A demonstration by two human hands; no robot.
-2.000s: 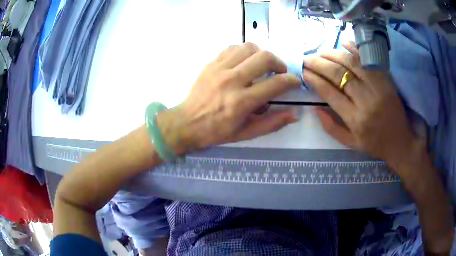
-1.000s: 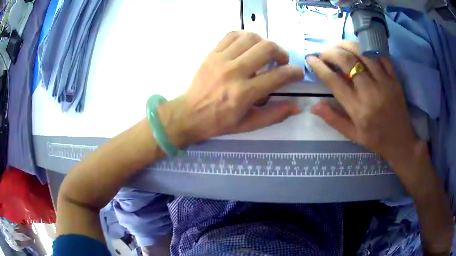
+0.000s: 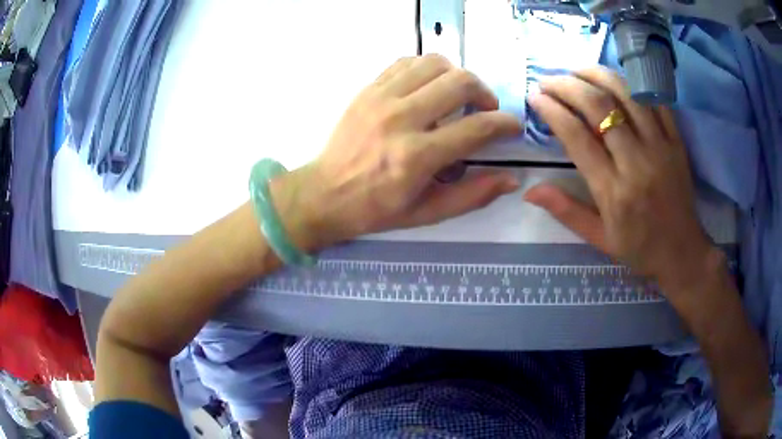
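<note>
Light blue cloth [image 3: 537, 129] with a puckered, gathered edge lies on the machine bed just below the needle area. My left hand [image 3: 412, 141], with a green bangle, holds the cloth's left side; a bit of blue shows between its curled fingers. My right hand [image 3: 622, 163], with a gold ring, holds the gathered part down under its fingertips. Both thumbs are apart from the cloth, low over the bed. The fingers hide much of the work. The sewing machine head [image 3: 634, 17] is at top right, its grey ribbed cylinder [image 3: 647, 69] just above my right hand.
A bundle of grey-blue strips [image 3: 120, 94] lies at upper left. More light blue cloth [image 3: 720, 120] is bunched at right. A grey table edge [image 3: 412, 324] with a ruler scale runs across the front. Red material [image 3: 43, 334] is at left. Blue cloth [image 3: 244, 369] hangs below the edge.
The right fingers have shifted from close beside the left ones to slightly further right, and more of the gathered cloth shows between the hands. The left hand has barely moved.
</note>
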